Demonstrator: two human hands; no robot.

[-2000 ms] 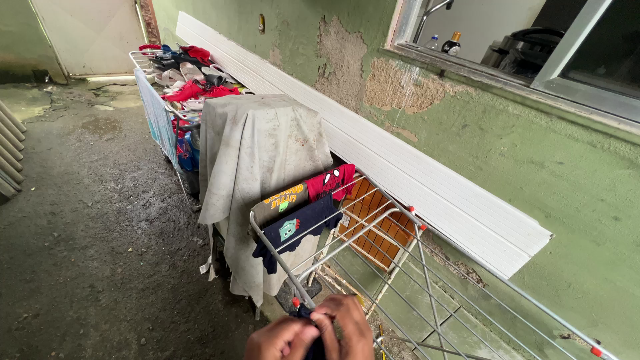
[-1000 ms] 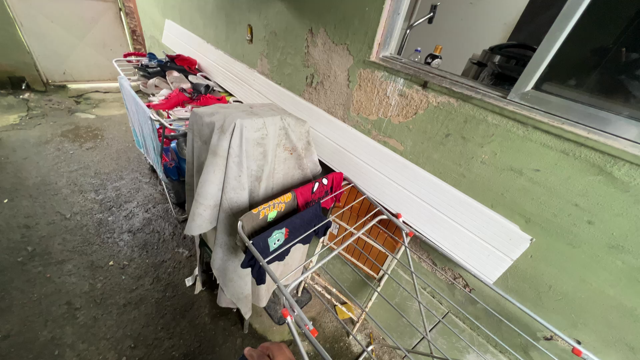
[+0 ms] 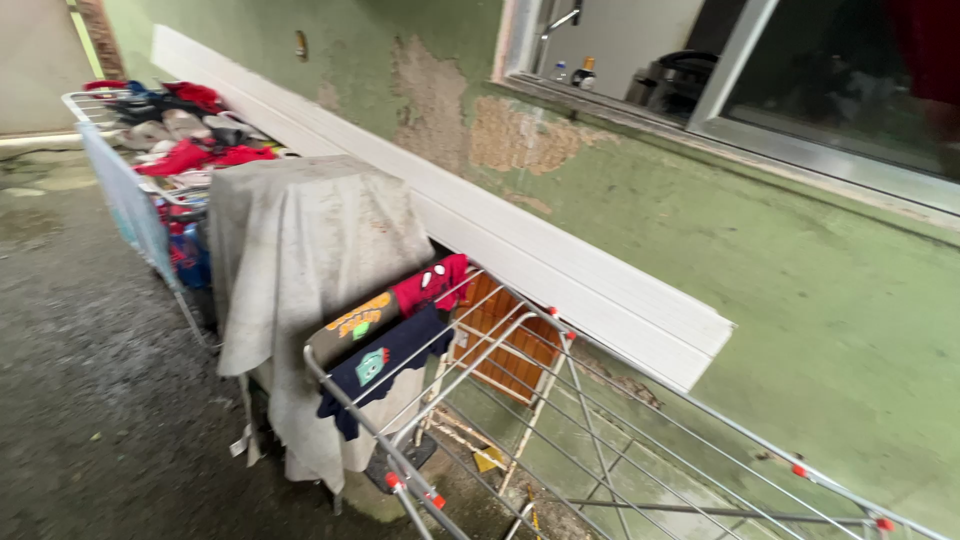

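Neither of my hands shows in the head view now. A metal folding drying rack (image 3: 480, 352) fills the lower middle and right. Over its far end hang a navy garment with a green figure (image 3: 390, 364), a dark garment with orange lettering (image 3: 352, 322) and a red garment with white eye shapes (image 3: 431, 285). Behind them a grey cloth (image 3: 322, 217) drapes over a boxy object. Farther back, a second white rack (image 3: 75, 105) carries a heap of mixed clothes and shoe-like items (image 3: 180, 139), with a light blue cloth (image 3: 131, 191) down its side.
Long white panels (image 3: 487, 217) lean along the peeling green wall (image 3: 637, 217). At the upper right is a window with a metal frame (image 3: 825, 154), with bottles (image 3: 583, 73) inside. A folding chair with wooden slats (image 3: 502, 337) stands beyond the rack. Rough concrete floor (image 3: 97, 375) lies at left.
Two seconds ago both my hands were together at the bottom, holding something dark by the near rack; one second ago only part of a hand showed there. Both are out of view now.
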